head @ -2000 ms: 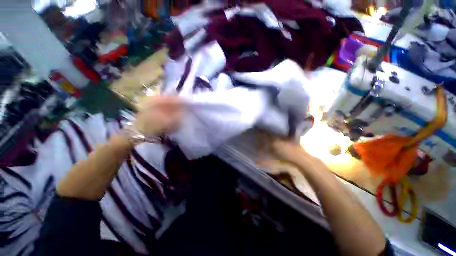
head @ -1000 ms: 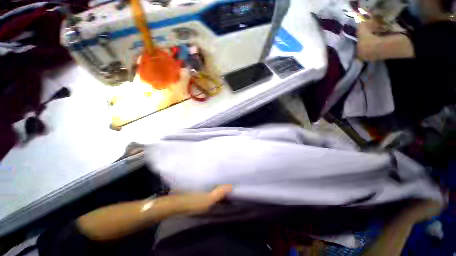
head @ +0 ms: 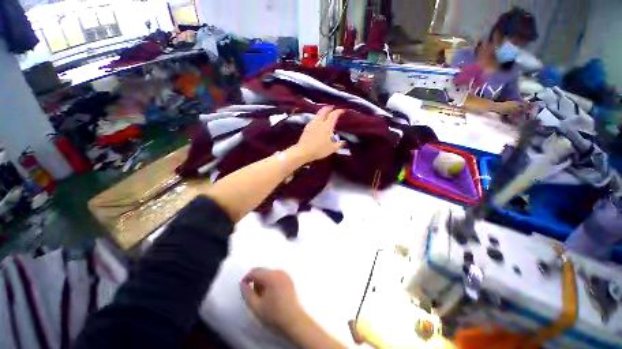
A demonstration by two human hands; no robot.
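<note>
A large heap of maroon and white garment panels [head: 368, 146] lies on the white table beyond the machine's left end. My left hand [head: 322, 136] reaches onto the heap with its fingers apart, touching or just over the maroon cloth. My right hand [head: 271, 294] is low over the bare white table [head: 327, 252], nearer me, with its fingers curled. A small dark spot shows at its fingertips, and I cannot tell whether it holds something. The white sewing machine [head: 505, 272] stands at the right, its lamp-lit needle area partly hidden at the bottom edge.
Purple and red baskets [head: 447, 170] stand behind the machine, with a round pale item inside. An orange tuft [head: 498, 337] and strap [head: 567, 290] hang on the machine. A brown carton [head: 136, 198] and striped pieces [head: 51, 293] lie at left. A masked person [head: 494, 75] sits across.
The view has swung back left from the machine's right side. The white piece is out of my hands and not seen now. My left hand has moved out onto the maroon heap.
</note>
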